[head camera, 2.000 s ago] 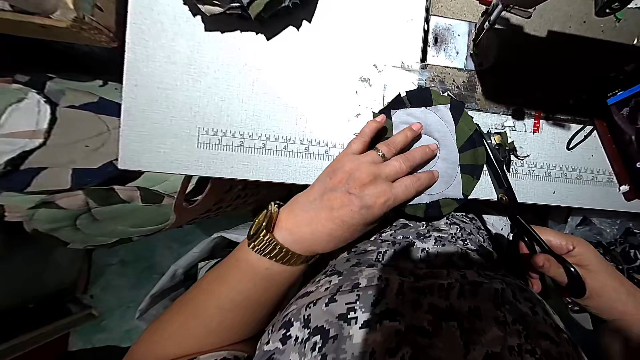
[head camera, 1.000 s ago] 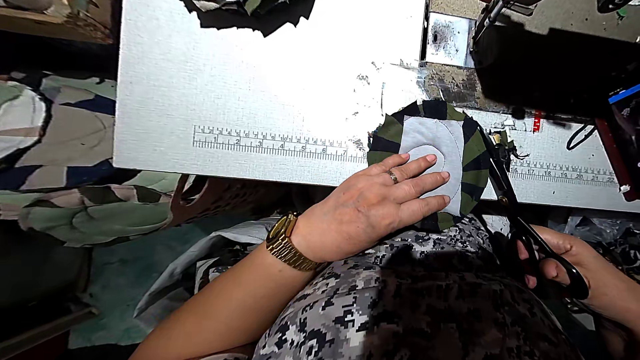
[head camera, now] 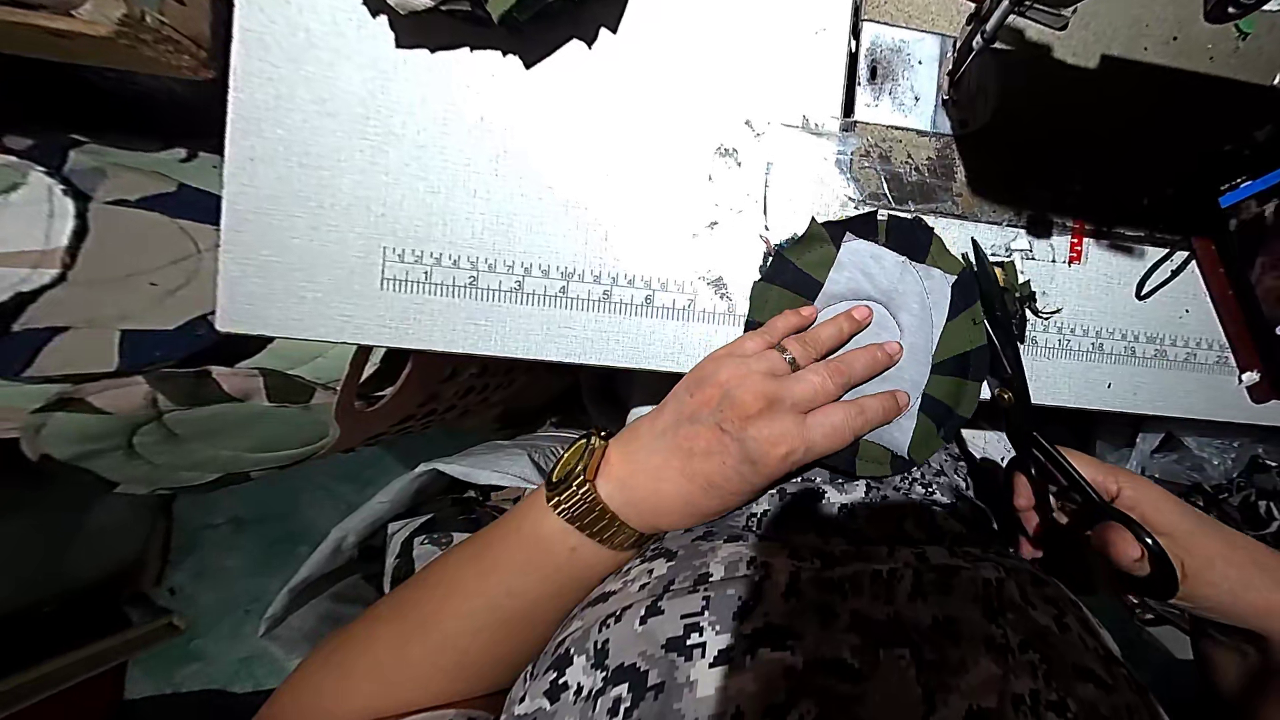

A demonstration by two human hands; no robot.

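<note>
A round piece of green and black camouflage fabric [head camera: 955, 350] lies at the table's front edge, with a pale grey-white lining piece [head camera: 870, 275] bearing a curved line on top. My left hand [head camera: 770, 415], with a ring and a gold-coloured watch, rests palm down on the pale piece, fingers slightly spread. My right hand [head camera: 1130, 530] has its fingers through the handles of black fabric shears [head camera: 1020, 420]. Their blades point away from me, close along the fabric's right edge; whether they are parted is hard to tell.
The white sewing table [head camera: 500, 200] bears a printed ruler scale [head camera: 560, 285]. More jagged-edged fabric [head camera: 500, 35] lies at its far side. Part of a sewing machine [head camera: 1040, 30] stands at the upper right, near fabric scraps [head camera: 1020, 290]. Patterned cloth [head camera: 120, 300] and a pinkish plastic basket [head camera: 430, 395] are at the left.
The round fabric has turned under my left hand, and the pale piece now sits more slanted. My left hand has shifted slightly to the right. The shears stay in my right hand at the fabric's right edge.
</note>
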